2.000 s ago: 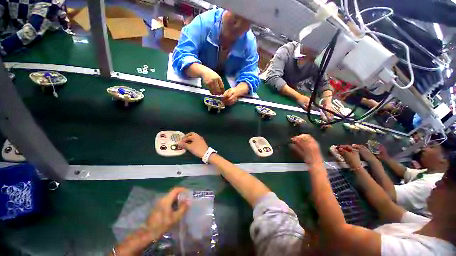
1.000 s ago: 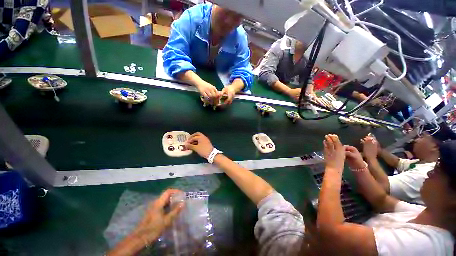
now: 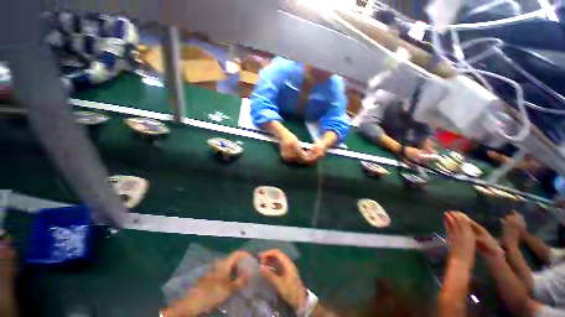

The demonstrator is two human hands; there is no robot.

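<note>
Clear plastic sheets (image 3: 189, 266) lie on the green bench in front of me. My left hand (image 3: 217, 280) holds the clear plastic, with its fingertips at the upper edge. My right hand (image 3: 286, 280), with a white band at the wrist, is just right of it, its fingertips by the plastic. Blur hides whether it pinches anything. A cream cover (image 3: 271, 201) with dark round openings lies flat on the belt beyond my hands, untouched. Another cream cover (image 3: 374, 212) lies to its right, and a third (image 3: 127, 191) at left, partly behind the metal post.
A blue bin (image 3: 60, 235) with white loops stands at left by the metal post (image 3: 74, 133). A pale rail (image 3: 241, 231) separates bench and belt. Raised housings (image 3: 225, 147) stand along the far side. A person in blue works opposite; other people's hands are at right.
My right hand has left the cream cover and come back beside my left hand at the plastic. The view has shifted, so the bench scene sits lower and further right. The picture is blurrier.
</note>
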